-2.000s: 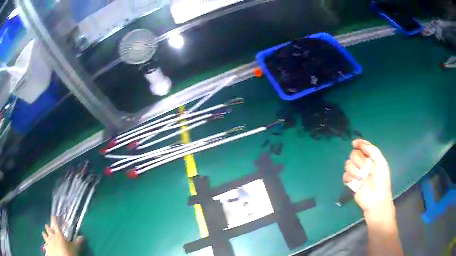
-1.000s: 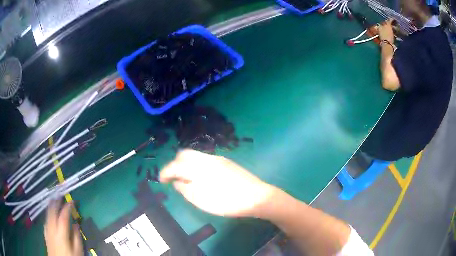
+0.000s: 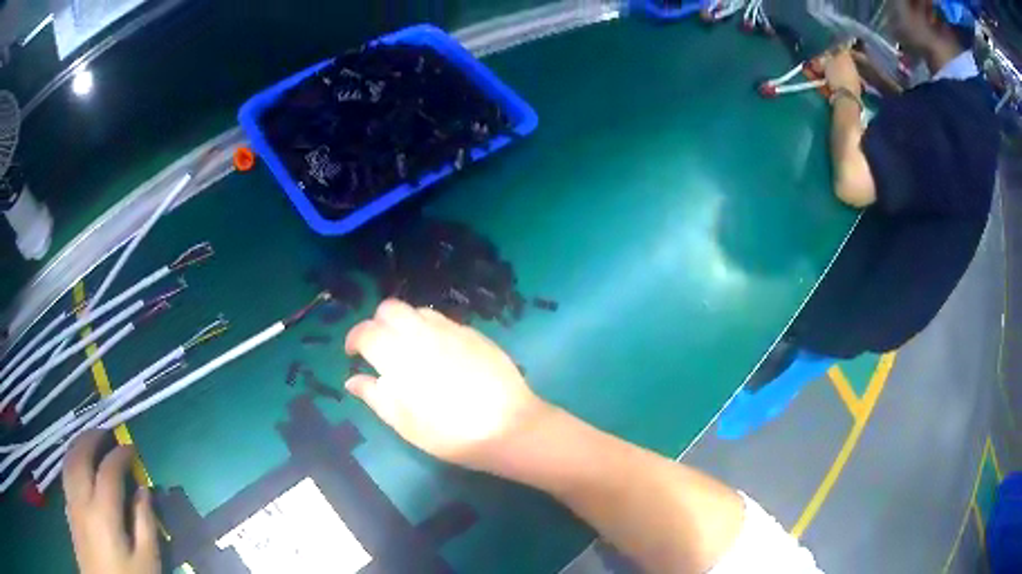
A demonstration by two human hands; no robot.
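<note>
Small black pieces [image 3: 448, 264] lie in a loose pile on the green mat, with several scattered nearer. My right hand [image 3: 443, 381] is over the near edge of the pile, fingers bent down; whether it holds a piece is hidden. My left hand [image 3: 110, 510] is at the lower left beside the cables, fingers apart, cut off by the lower edge; no held thing shows. White cables [image 3: 213, 364] with thin coloured wire ends lie at the left, one reaching toward the pile. A red connector [image 3: 34, 493] shows near my left hand.
A blue tray [image 3: 420, 193] full of black pieces stands behind the pile. An orange cap [image 3: 243, 158] is beside it. A pale card [image 3: 297, 533] framed by black tape [image 3: 448, 522] lies at the front. A person [image 3: 925, 185] works at the right bench edge. A fan handle [image 3: 31, 224] is far left.
The view has swung right. My right hand has moved from the bench's front edge to the black pieces. My left hand has left the cable bundle and is now beside the laid-out cables.
</note>
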